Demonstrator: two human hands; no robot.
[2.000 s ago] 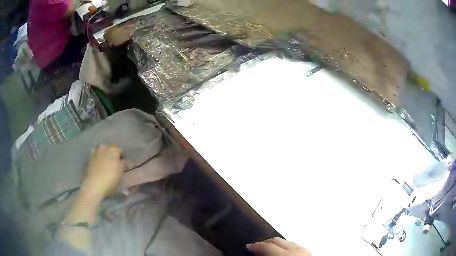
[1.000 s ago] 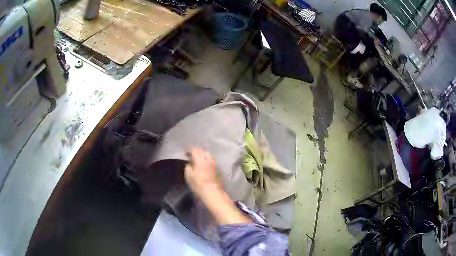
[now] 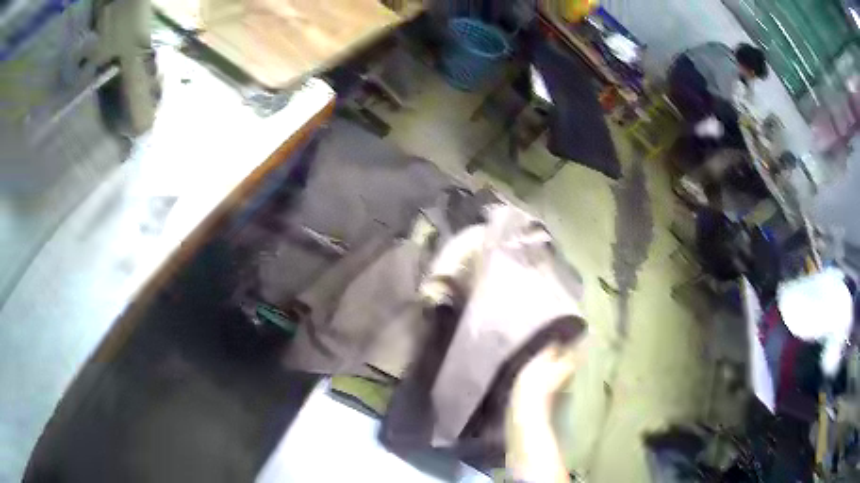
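Grey-mauve fabric panels (image 3: 368, 179) lie in a loose pile beside the table. My right hand (image 3: 547, 373), blurred, comes up from the bottom edge. It holds the edge of a lifted grey-mauve piece (image 3: 504, 292), whose dark underside hangs in folds. A pale, skin-like shape (image 3: 454, 262) shows at the left side of this piece. Blur hides whether it is my left hand or light cloth. No left forearm shows. A bit of olive cloth (image 3: 363, 391) lies under the panels, at the lower middle.
The white machine table (image 3: 179, 179) with its brown edge runs along the left, the blurred machine (image 3: 71, 123) above it. A wooden board (image 3: 283, 33) lies beyond. A blue basket (image 3: 474, 52) and a dark-covered stand (image 3: 575, 113) are on the floor. A person (image 3: 702, 80) bends at the upper right.
The view has swung from the bright table to the fabric pile, then slightly further. Since one second ago, my right hand has moved right and lifted a panel, which now stands up in folds.
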